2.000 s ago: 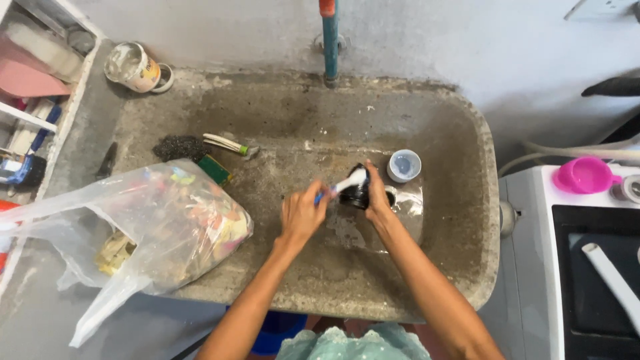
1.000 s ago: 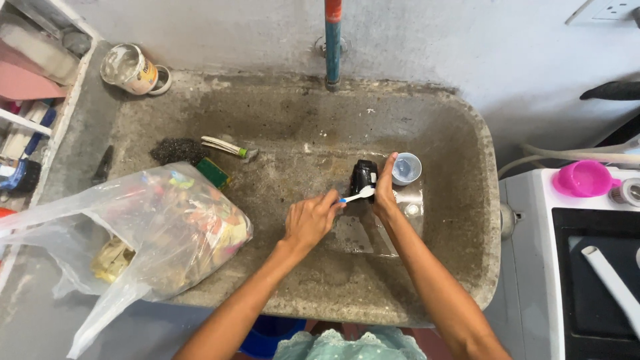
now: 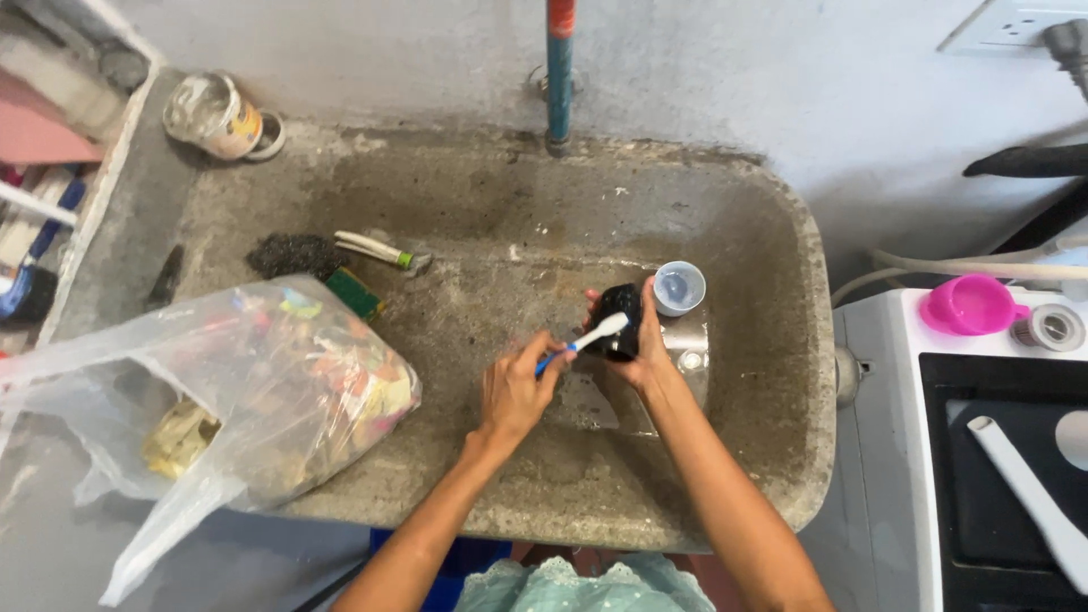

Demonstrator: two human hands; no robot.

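My left hand grips the blue handle of a white-and-blue toothbrush, whose head lies against a glossy black object. My right hand is wrapped around that black object, thumb on its right side and fingertips showing on its left; what kind of thing it is, I cannot tell. Just right of my right thumb a small pale blue cup stands in the concrete sink, with cloudy liquid inside. Below the cup, the sink floor is wet and shiny around the drain.
A plastic bag full of wrappers lies over the sink's left side. Behind it are a green scouring pad, a dark scrubber and a white-handled brush. A tub stands at back left; a washing machine with a pink cup is at right.
The black object has been turned in my right hand and now sits tilted up, with fingertips showing on its left side. My left hand has moved with the toothbrush, whose head is now higher on it.
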